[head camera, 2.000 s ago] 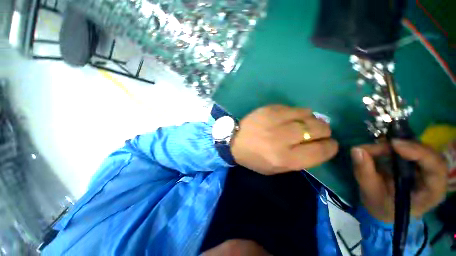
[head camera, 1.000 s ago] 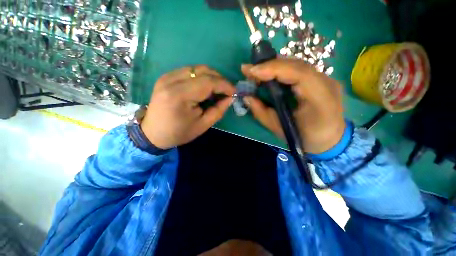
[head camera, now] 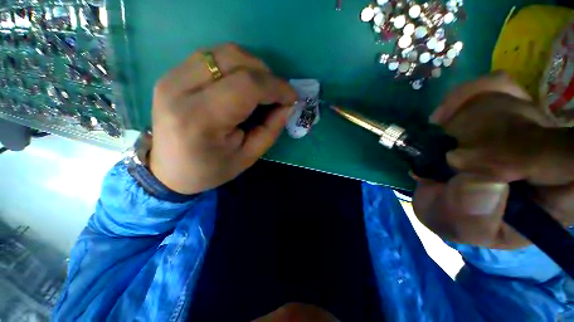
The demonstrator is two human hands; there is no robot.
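Observation:
A small dark and silvery workpiece [head camera: 307, 113] lies on a whitish pad [head camera: 297, 131] on the green mat near its front edge. My left hand [head camera: 220, 116] has thumb and forefinger pinched at the left side of the workpiece; what is between the fingertips is too small to tell. My right hand [head camera: 491, 163] grips the black handle of the soldering iron [head camera: 368, 124]. Its brassy tip points left, a little to the right of the workpiece and apart from it.
A loose pile of small round white and reddish components [head camera: 412, 38] lies beyond the iron. A yellow tape roll [head camera: 525, 47] stands at the right. A clear parts tray [head camera: 60, 69] fills the upper left. The green mat's front edge [head camera: 333, 173] runs before my body.
The right hand and iron have moved right, and the iron now points left at the workpiece instead of away from me. The left hand stays pinched at the workpiece. The view has shifted.

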